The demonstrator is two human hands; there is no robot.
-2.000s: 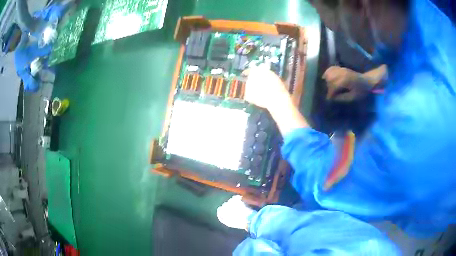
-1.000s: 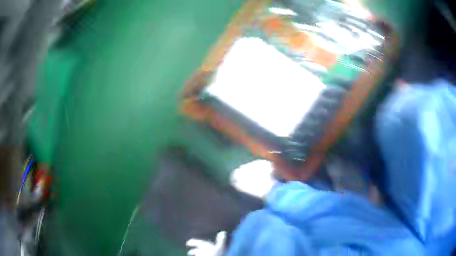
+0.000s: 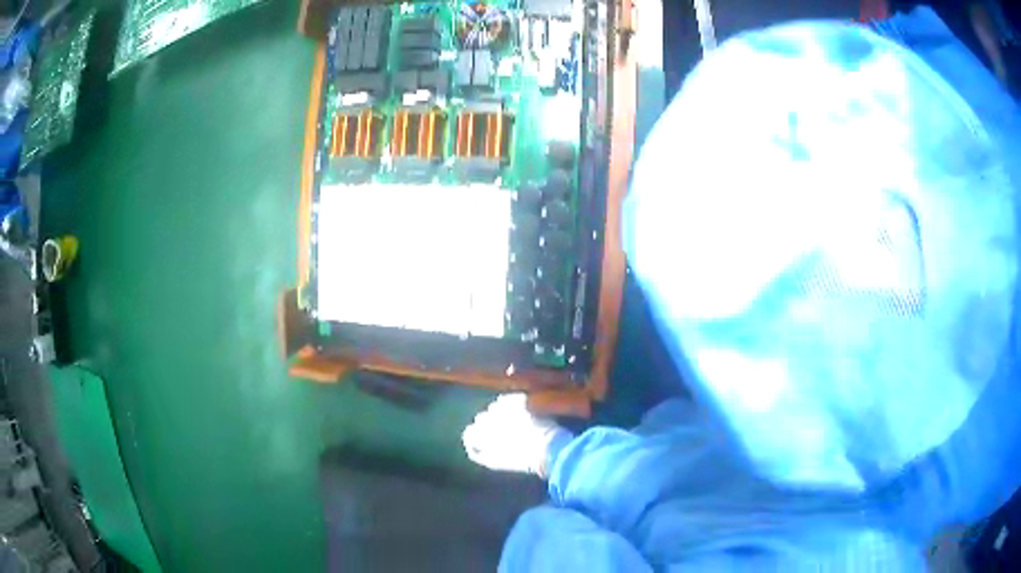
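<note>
A green circuit board [image 3: 537, 157] with copper coils, black parts and a large white area lies in an orange-brown fixture [image 3: 614, 280] with raised corner blocks. What seems to be my right hand [image 3: 509, 434], in a white glove, is just below the fixture's lower right corner. Its fingers look curled; whether it touches or grips anything cannot be told. A second blue sleeve [image 3: 571, 546] is cut off at the bottom edge, and my left hand does not show.
A coworker in a blue cap [image 3: 829, 246] leans in close at the right. Green boards [image 3: 185, 25] lie at the top left. A dark pad [image 3: 414, 515] lies on the green bench [image 3: 202, 269] below the fixture. A yellow roll [image 3: 59, 257] is at the far left.
The view swung and came back, with the fixture now further left and up. The coworker's bare hand has left the board, and their cap now fills the right. The lower gloved hand is gone.
</note>
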